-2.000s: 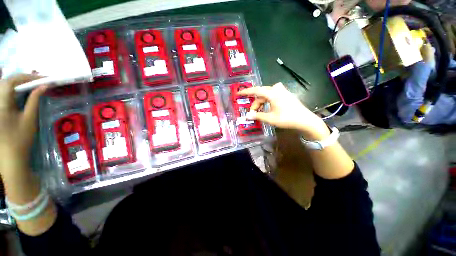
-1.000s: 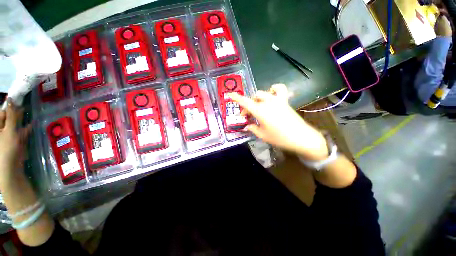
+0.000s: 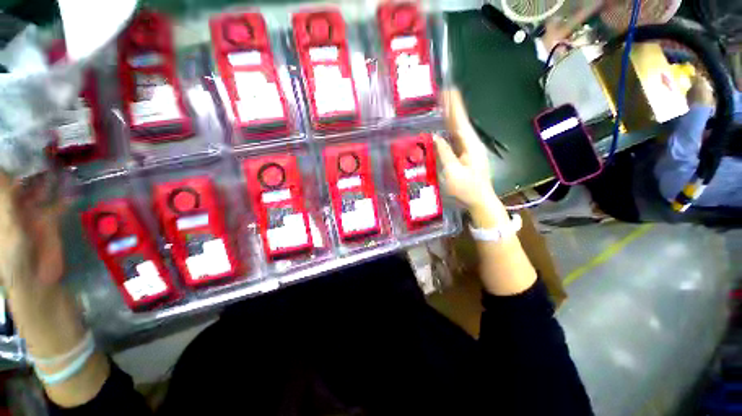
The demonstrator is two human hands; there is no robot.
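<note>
A clear blister tray (image 3: 325,251) holds two rows of red devices (image 3: 273,205), each with a round black ring and white labels. The tray looks raised and blurred. My right hand (image 3: 465,162) is at the tray's right edge, its fingers along the rim. My left hand (image 3: 31,236) is at the tray's left edge, blurred and partly cut off by the picture's edge. A white sheet (image 3: 96,23) and crumpled clear plastic or liner (image 3: 28,106) cover the tray's upper left corner, near my left hand.
Tweezers (image 3: 493,144) lie on the green mat (image 3: 512,89) right of the tray, partly hidden by my right hand. Beyond are a smartphone (image 3: 568,148) with a white cable, an open cardboard box (image 3: 639,80), small fans (image 3: 532,6) and another person's sleeve (image 3: 683,142).
My right hand has moved off the lower right device to the tray's right edge. The tray shows larger and shifted to the right. The white sheet at the upper left has shifted.
</note>
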